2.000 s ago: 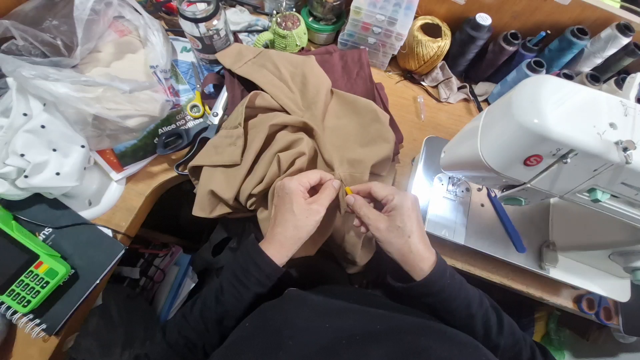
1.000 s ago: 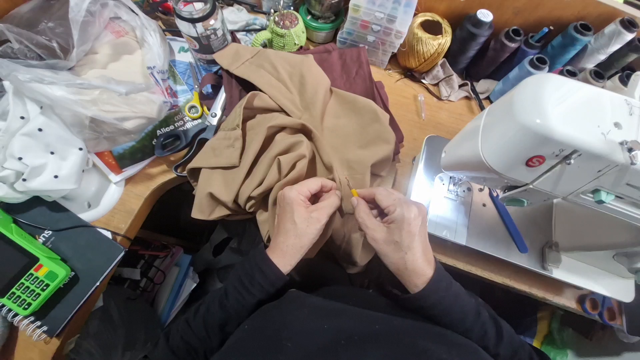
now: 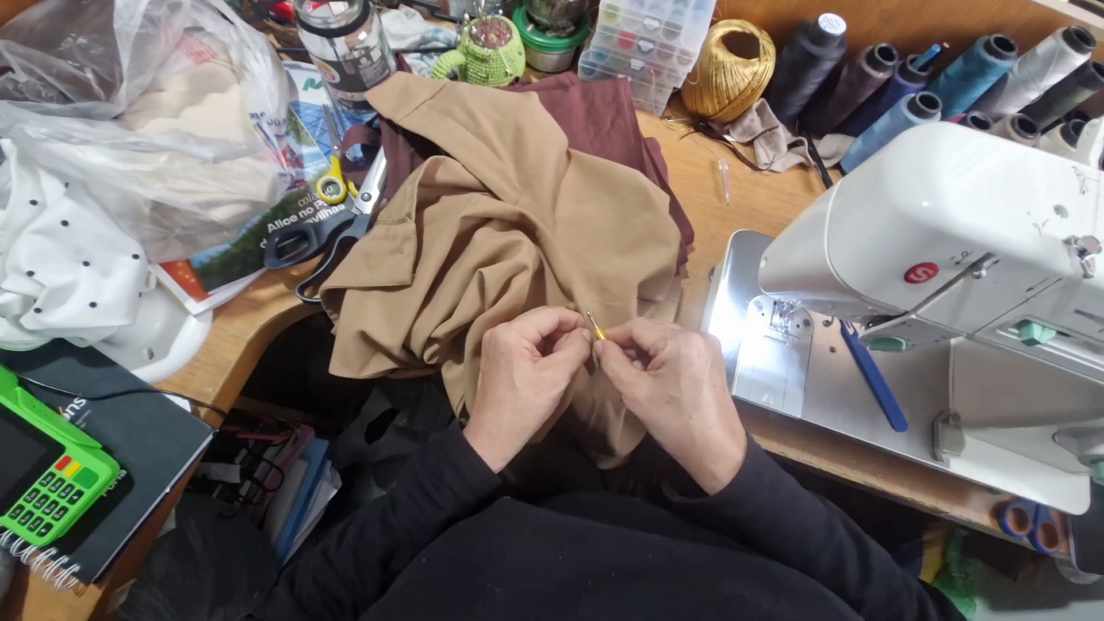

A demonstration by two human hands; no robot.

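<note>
My right hand point(image 3: 677, 384) pinches a small yellow-handled tool point(image 3: 599, 332) with a thin metal tip, perhaps a seam ripper, pointing up and left. Close beside it, my left hand point(image 3: 532, 371) has thumb and forefinger pressed together at the tan fabric; whether cloth or thread is between them is hidden. Both hands rest over the lower part of a crumpled tan garment point(image 3: 483, 233), which hangs over the table's front edge. Dark maroon cloth point(image 3: 604, 116) lies under the garment at the back.
A white sewing machine point(image 3: 931, 216) stands at the right, a blue-handled tool point(image 3: 875, 375) on its bed. Thread spools point(image 3: 806, 65) line the back right. Black-handled scissors point(image 3: 345, 228) and yellow-handled scissors point(image 3: 332, 177) lie left of the garment. A green card terminal point(image 3: 60, 466) sits far left.
My hands stay over the tan garment, with only small shifts of the fingers. The yellow-handled tool has tilted and its metal tip now shows beside my left fingertips.
</note>
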